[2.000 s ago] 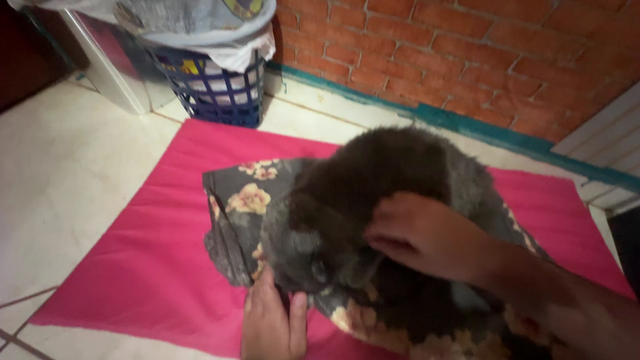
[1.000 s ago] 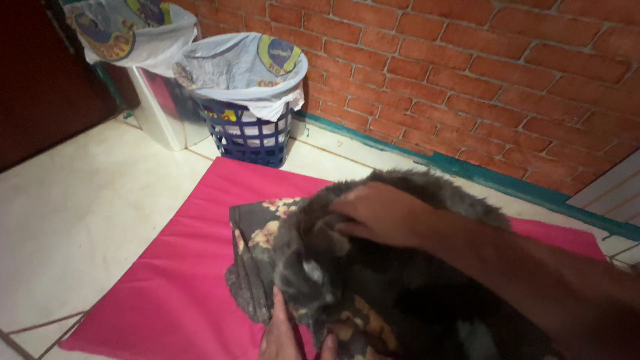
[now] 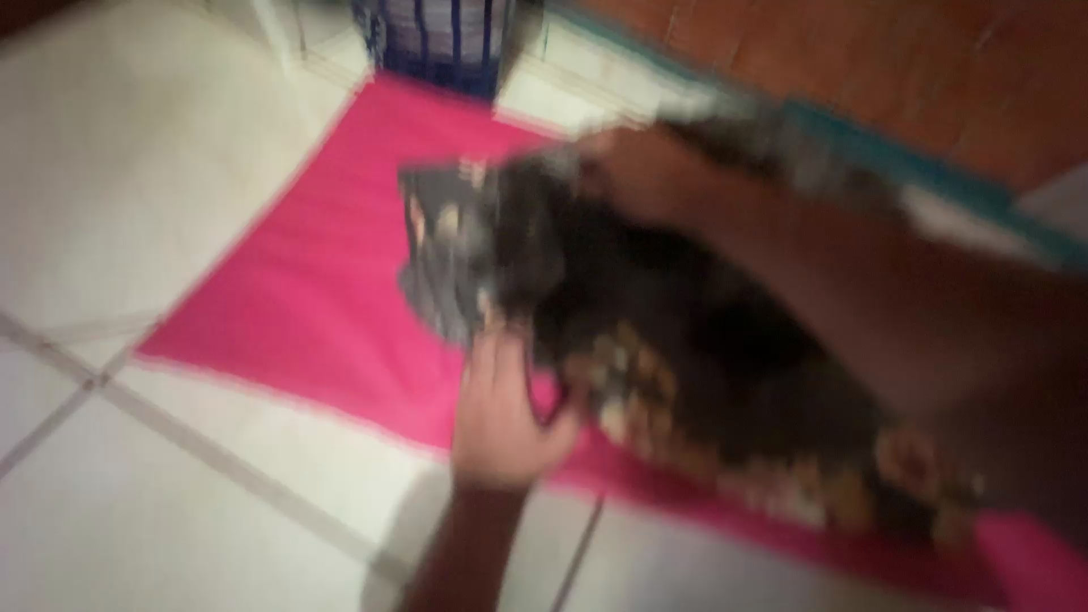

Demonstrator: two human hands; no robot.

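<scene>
A dark grey cat, blurred, lies on a dark floral cloth spread over a pink mat. My left hand rests palm down at the cloth's near edge, thumb spread from the fingers, its fingertips close to the cat's head. On the cat's upper back or neck lies my right hand, its forearm reaching across the body from the right. The right fingers are blurred, so whether they grip the fur cannot be told. Much of the cat's body is in shadow or behind the forearm.
A blue plastic basket stands at the mat's far edge. Behind runs a red brick wall with a teal baseboard. Pale floor tiles surround the mat.
The view has shifted, with the bins mostly out of frame. My right hand has moved from the cat's head toward its far side. My left hand now lies flatter beside the head.
</scene>
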